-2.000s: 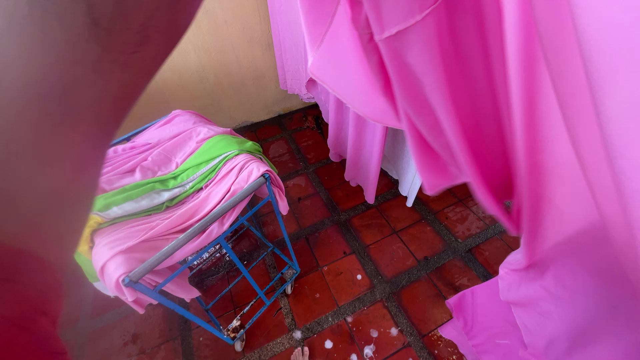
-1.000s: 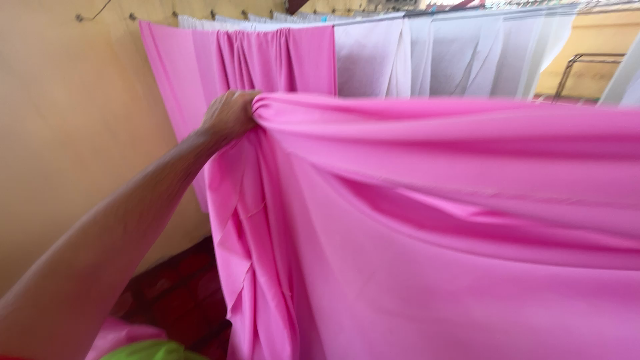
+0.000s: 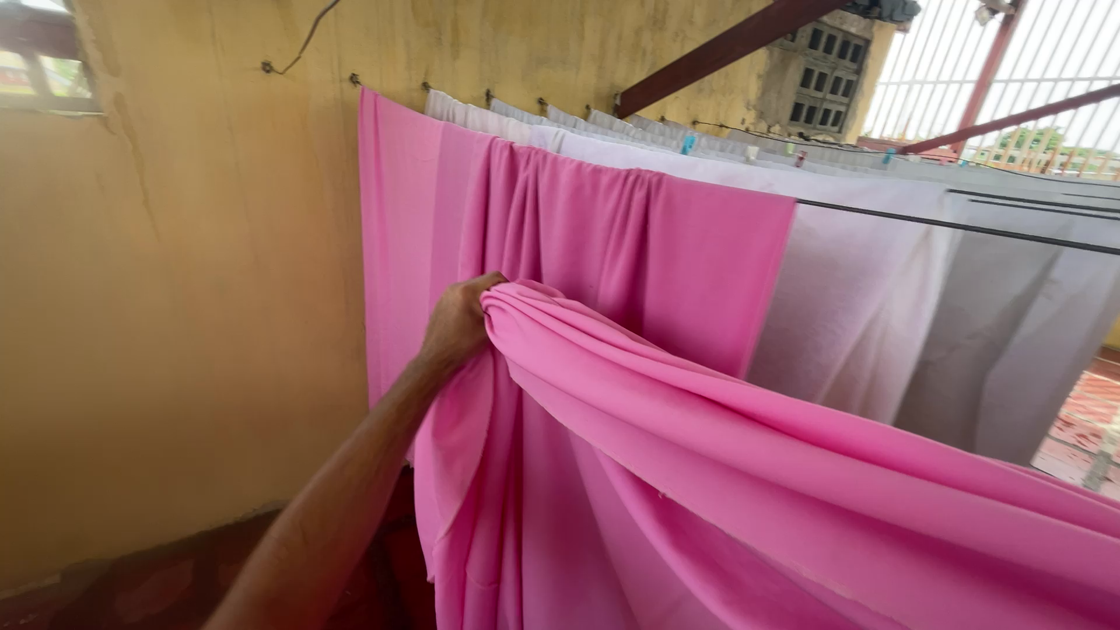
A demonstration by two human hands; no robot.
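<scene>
My left hand [image 3: 462, 322] grips the gathered edge of a large pink cloth [image 3: 744, 455] near the middle of the view. From my fist the cloth stretches to the lower right and out of view, and its folds hang down below. My right hand is out of view. Behind the held cloth, another pink cloth [image 3: 577, 210] drapes over a line near the wall, in lighter and darker pink panels. White cloths [image 3: 840, 289] hang on lines just beyond it.
A yellow wall [image 3: 210, 262] with hooks stands at the left and back. A dark clothesline [image 3: 945, 224] runs to the right edge. Clothespins [image 3: 689, 144] grip the white laundry. A red-brown metal beam [image 3: 726, 52] slants overhead. Dark red floor tiles [image 3: 157, 586] show at lower left.
Two seconds ago the view was down on a blue-framed cart with cloths. Since one second ago, the held cloth has dropped lower against the hanging laundry, exposing more of the line.
</scene>
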